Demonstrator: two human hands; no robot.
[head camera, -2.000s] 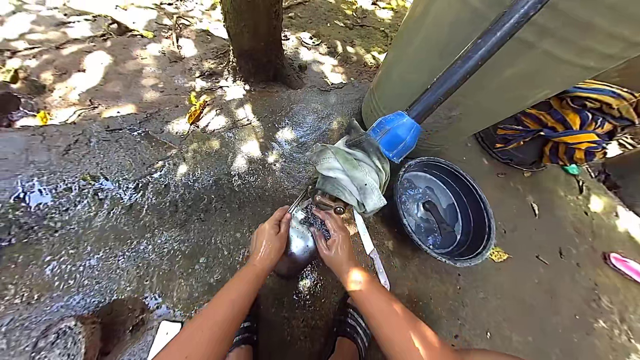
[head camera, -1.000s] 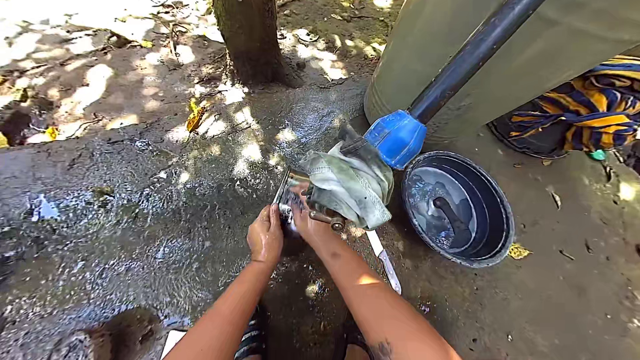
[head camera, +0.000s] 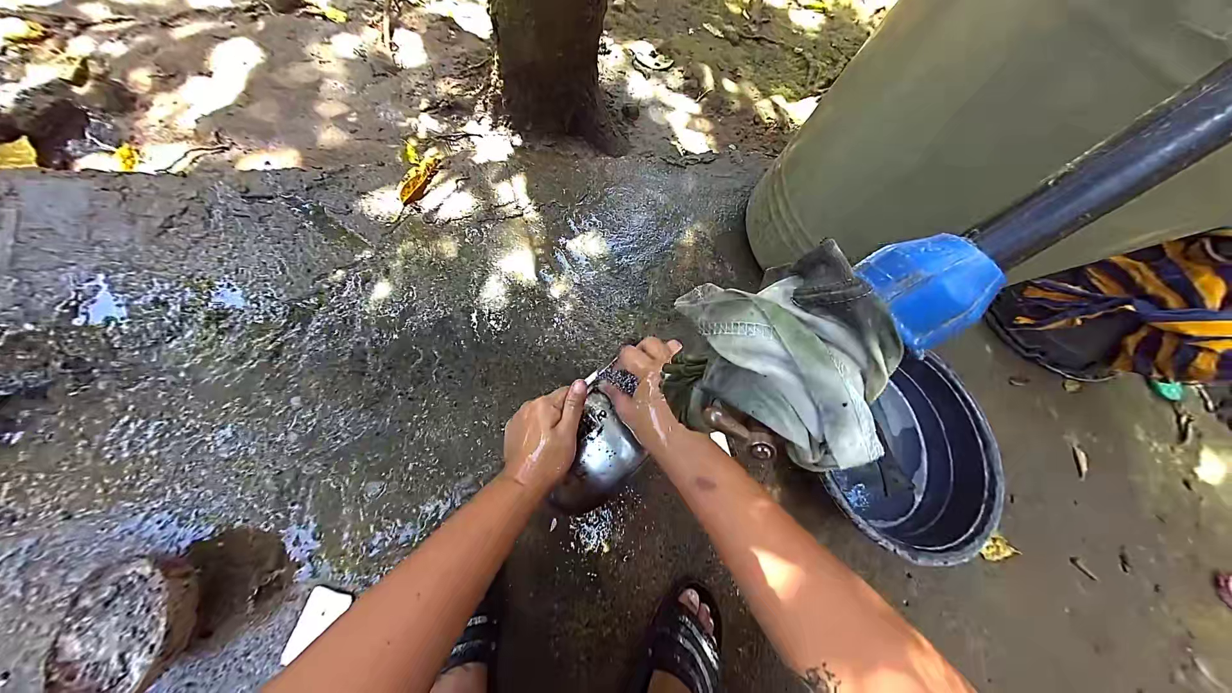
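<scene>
Near the middle of the view, my left hand (head camera: 545, 435) grips the left edge of a rounded metal pot or bowl (head camera: 608, 450), its outside shiny with dark patches. My right hand (head camera: 647, 393) presses a dark, wet scouring pad (head camera: 620, 381) against the pot's far side, by the rim. Just right of my right hand, a wet grey-green cloth (head camera: 784, 356) drapes over a tap, whose brownish metal part (head camera: 741, 431) shows below it. Suds lie on the wet ground under the pot. The pot's inside is hidden from view.
A black basin (head camera: 991, 500) of water stands right of the cloth. Behind are a blue fitting (head camera: 932, 289) on a black pipe (head camera: 1107, 178), a large greenish tank (head camera: 924, 135) and striped fabric (head camera: 1174, 308). A tree trunk (head camera: 551, 72) rises ahead; a stone (head camera: 125, 621) lies lower left.
The pot, gripped close beneath the cloth a second ago, is now lower and left of it, with its rounded outside showing. The knife seen beside the basin earlier is now mostly hidden.
</scene>
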